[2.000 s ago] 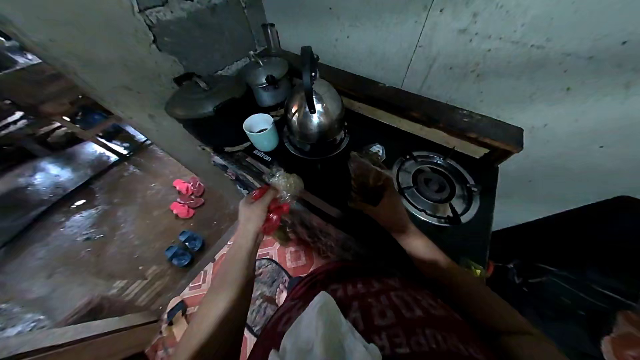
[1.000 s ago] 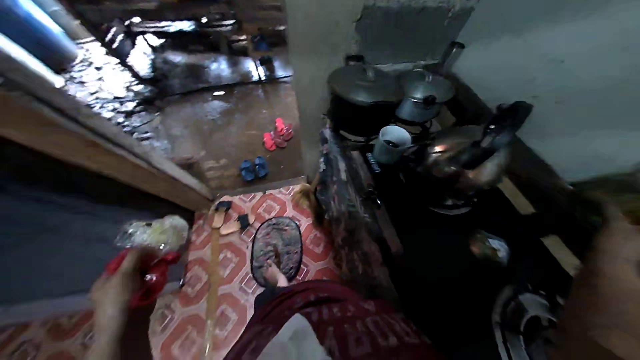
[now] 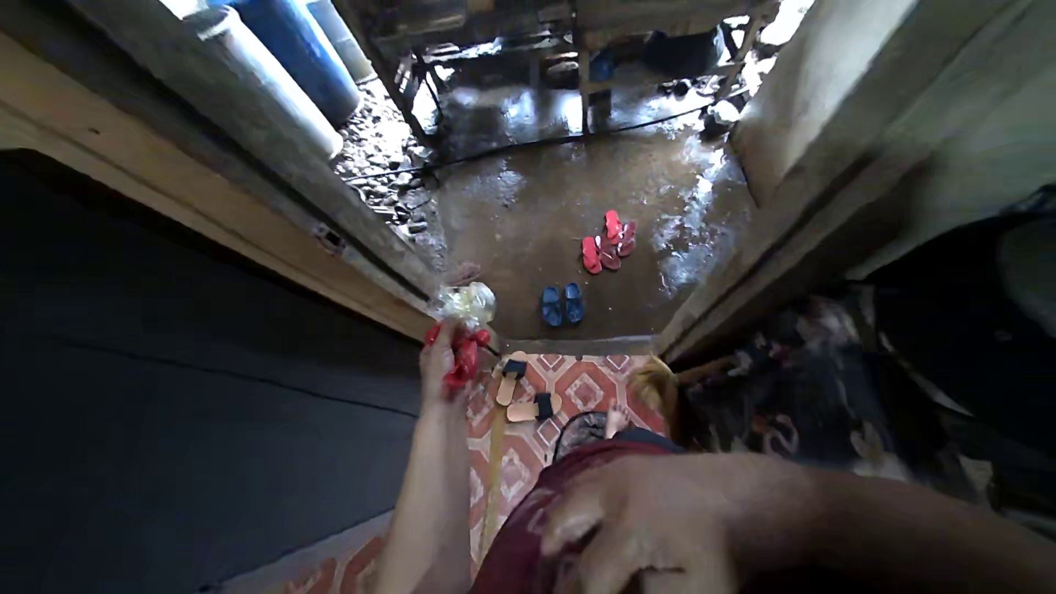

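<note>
My left hand [image 3: 437, 359], reaching forward beside the door frame, grips a red plastic bag [image 3: 464, 360]. A clear plastic bag with pale contents [image 3: 468, 304] shows just beyond the fingers. Close to the camera, my right hand [image 3: 635, 520] is in front of my dark red shirt [image 3: 528, 528]; its fingers are spread and bent, slightly blurred, and nothing shows in them.
Dark blue slippers [image 3: 563, 305] and several red and pink flip-flops [image 3: 609, 242] lie on wet ground past the doorsill [image 3: 577, 345]. Tan sandals [image 3: 528, 398] and an oval mat [image 3: 580, 431] are on the patterned floor. Dark door at left; blue barrel [image 3: 297, 58] outside.
The view has swung from the stove to the doorway. My left hand still holds the red bag. My right hand, earlier over the stove side, is now in front of my shirt.
</note>
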